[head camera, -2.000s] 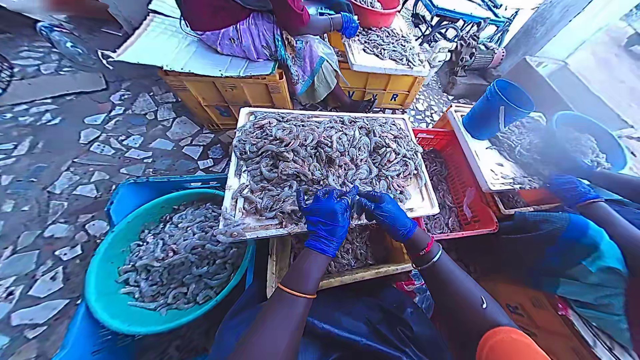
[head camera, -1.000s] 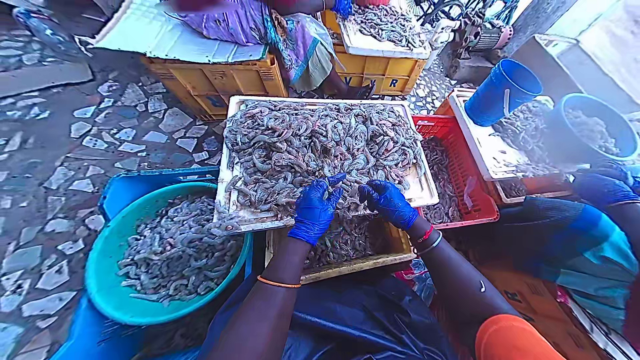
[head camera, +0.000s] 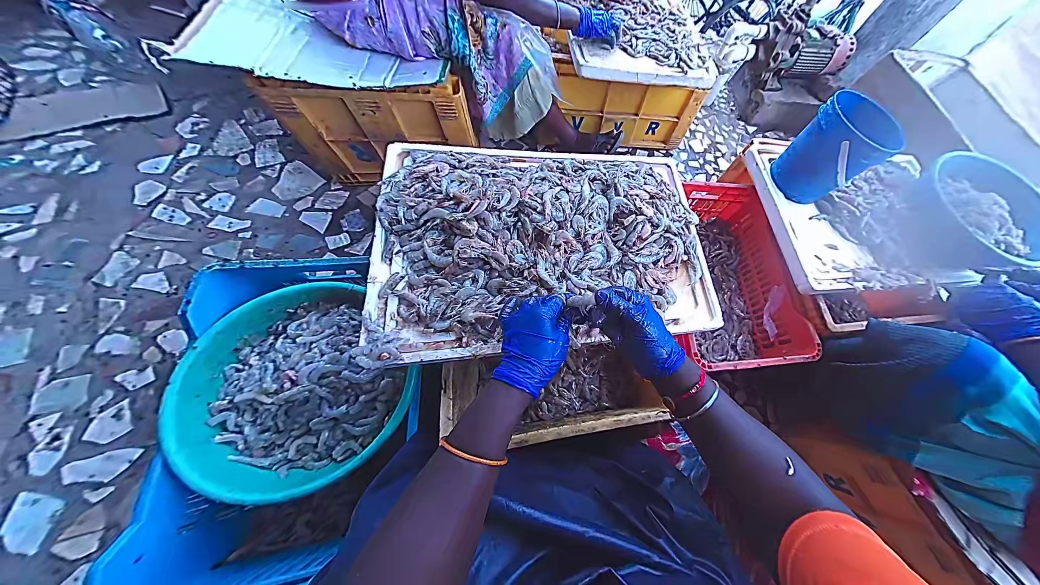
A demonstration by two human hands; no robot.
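Whole shrimp [head camera: 520, 227] lie heaped on a white tray [head camera: 705, 305] in front of me. At the tray's near edge, my left hand [head camera: 532, 341] and my right hand [head camera: 638, 329], both in blue gloves, pinch a shrimp [head camera: 580, 307] between them, partly hidden by the fingers. Under the hands is a yellow crate [head camera: 589, 426] with shrimp pieces in it. Left of the tray, a teal basin [head camera: 191, 439] holds a pile of grey shrimp [head camera: 309, 390].
The basin rests on a blue crate [head camera: 154, 528]. A red crate [head camera: 772, 276] with shrimp stands right of the tray. Further right are a second white tray [head camera: 784, 211], a blue bucket [head camera: 837, 146] and a co-worker's gloved hand [head camera: 995, 309]. Another co-worker sits beyond, by yellow crates [head camera: 366, 122].
My hands were apart one second ago, the left one with raised fingers; now they are close together at the tray's near edge with a shrimp between them.
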